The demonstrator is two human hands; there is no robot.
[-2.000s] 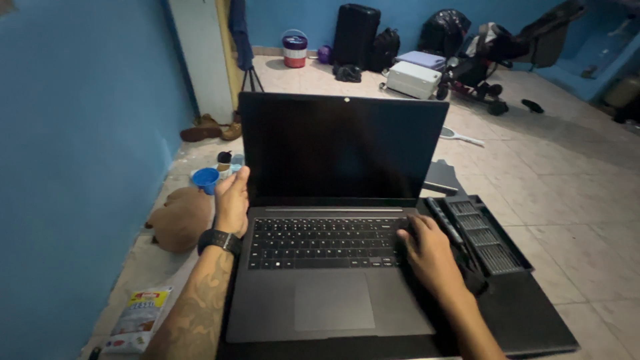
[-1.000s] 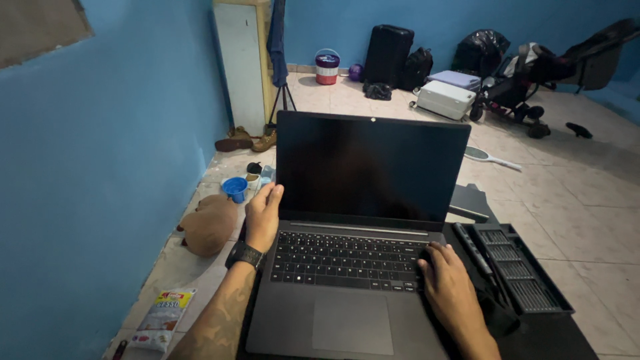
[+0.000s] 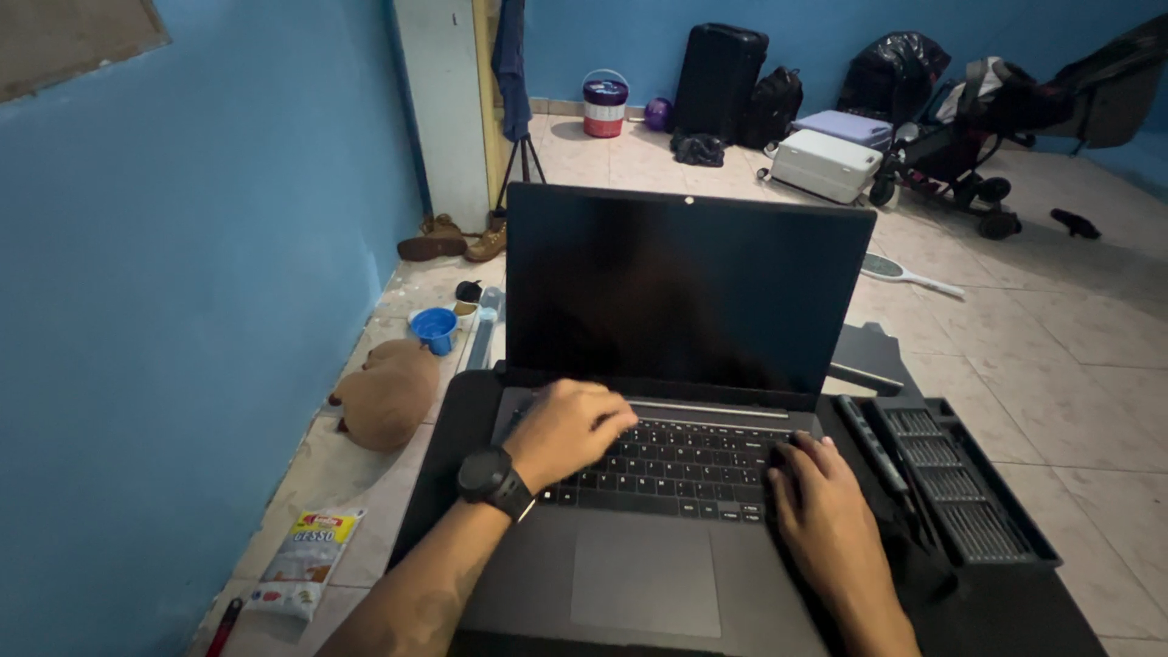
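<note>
An opened laptop (image 3: pixel 684 301) with a dark screen rests on a black surface in front of me. My left hand (image 3: pixel 570 433), with a black watch on its wrist, lies over the upper left of the keyboard, fingers bent and holding nothing. At the keyboard's right edge, the fingertips of my right hand (image 3: pixel 821 502) touch the laptop near its upper right keys. Beside that hand lie a dark pen-shaped screwdriver (image 3: pixel 871 445) and a black case of screwdriver bits (image 3: pixel 958 479). The keys under my left hand are hidden.
A blue wall (image 3: pixel 182 274) runs along the left. On the tiled floor are a plush toy (image 3: pixel 388 397), a blue cup (image 3: pixel 434 330), a plastic bag of gesso (image 3: pixel 306 561) and shoes (image 3: pixel 433 239). Farther back stand a bucket (image 3: pixel 604 108), suitcases (image 3: pixel 826 164) and a stroller (image 3: pixel 985 137).
My left hand has left the screen's left edge and moved down and right onto the keyboard. My right hand stays at the keyboard's right side. The screen remains dark.
</note>
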